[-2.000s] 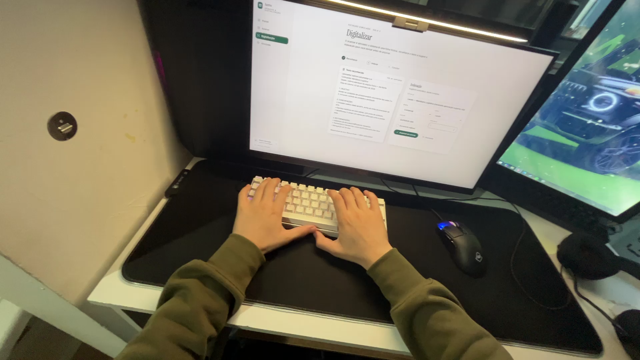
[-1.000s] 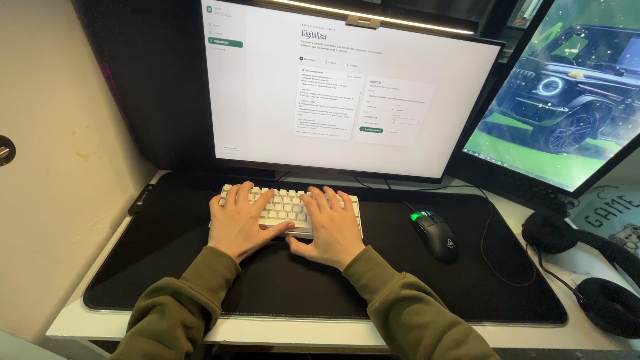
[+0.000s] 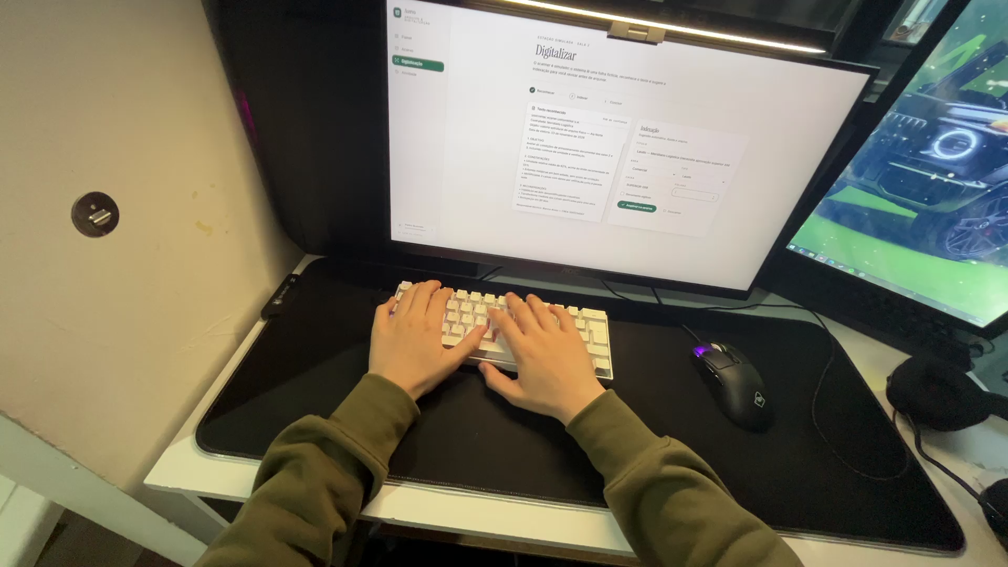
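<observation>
A compact white keyboard [image 3: 597, 339] lies on a black desk mat [image 3: 488, 441] below a monitor. My left hand [image 3: 413, 339] rests over its left part, fingers apart on the keys, holding nothing. Over the middle and right part is my right hand [image 3: 543, 354], its fingers spread on the keys and its thumb near the front edge. The two thumbs are close together but apart. Some keys are hidden under the hands. A black wired mouse [image 3: 736, 386] with a purple light sits to the right of the keyboard. The monitor [image 3: 472, 157] shows a white page with text panels and green buttons.
A second screen [image 3: 929, 181] with a car picture stands at the right. Black headphones [image 3: 937, 394] lie at the right edge of the white desk [image 3: 197, 472]. Cables run behind the mat. A wall [image 3: 118, 315] with a round fitting [image 3: 95, 214] borders the left side.
Both hands stay over the keyboard; my right hand's fingers have shifted a little on the keys. The mouse light has changed from green to purple since one second ago. The view has shifted.
</observation>
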